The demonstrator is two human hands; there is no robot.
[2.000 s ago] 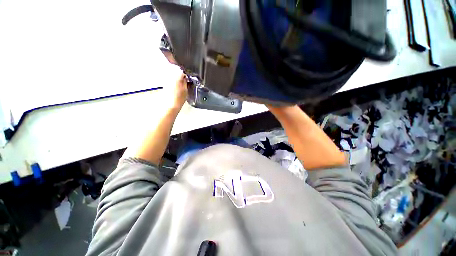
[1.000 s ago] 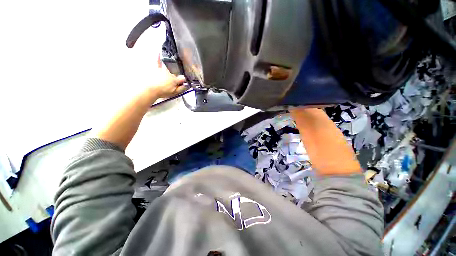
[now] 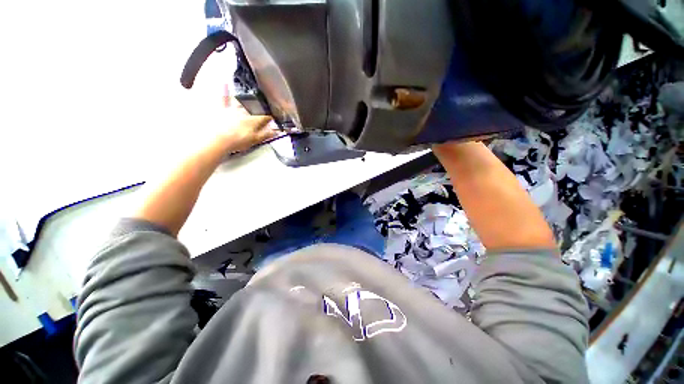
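The straight-knife cutting machine [image 3: 352, 71], with a dark grey and blue motor body, fills the top centre. Its flat grey base plate [image 3: 319, 148] shows below it at the table edge. The white fabric lay [image 3: 112, 90] has a dark edge and lies to the left. My left hand [image 3: 247, 129] rests at the lay's edge, beside the machine's lower front; its fingertips are partly hidden. My right hand is hidden behind the motor body; only the wrist and forearm show. The knife is hidden.
A black cable [image 3: 540, 82] loops on the machine's right side. White and dark scraps [image 3: 435, 244] are heaped on the floor at the right. Blue clamps [image 3: 47, 324] sit at the table's left edge. A thin brown strip [image 3: 7, 286] lies at the far left.
Since two seconds ago, the machine appears larger and turned in view, and my left hand is lower and further left. Over the last second, the motor body has shifted slightly left and up.
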